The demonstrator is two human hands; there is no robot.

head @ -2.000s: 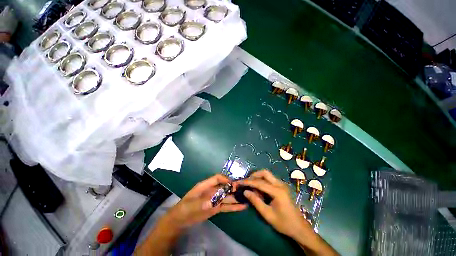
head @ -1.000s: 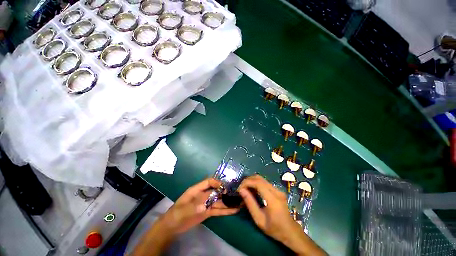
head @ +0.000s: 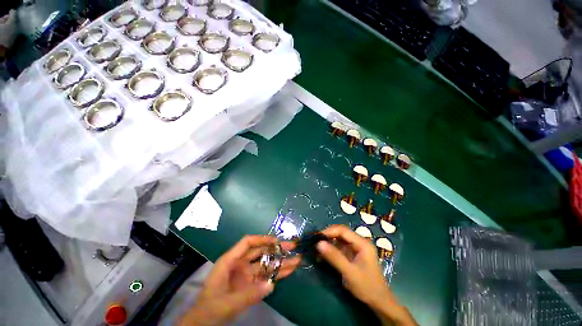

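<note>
My left hand (head: 239, 277) holds a silver watch case (head: 270, 262) on edge between thumb and fingers. My right hand (head: 355, 260) pinches a dark, blurred piece (head: 310, 247), probably a display module, just right of the case. Whether the two parts touch is unclear. Both hands are above the front of the green bench. A clear blister tray (head: 322, 197) lies beyond them with several display modules (head: 367, 215), showing cream backs and copper-orange tails; its left pockets are empty. My right hand hides part of the tray.
A white foam tray (head: 131, 141) with rows of silver rings stands on draped white sheet at the left. A white paper scrap (head: 200, 210) lies beside it. Stacked clear trays (head: 491, 280) are at the right. A red knob (head: 116, 314) and green-lit button (head: 136, 286) are lower left.
The view has shifted slightly. My left hand has turned the watch case and spread its fingers around it. The dark piece in my right hand now sits further from my left palm.
</note>
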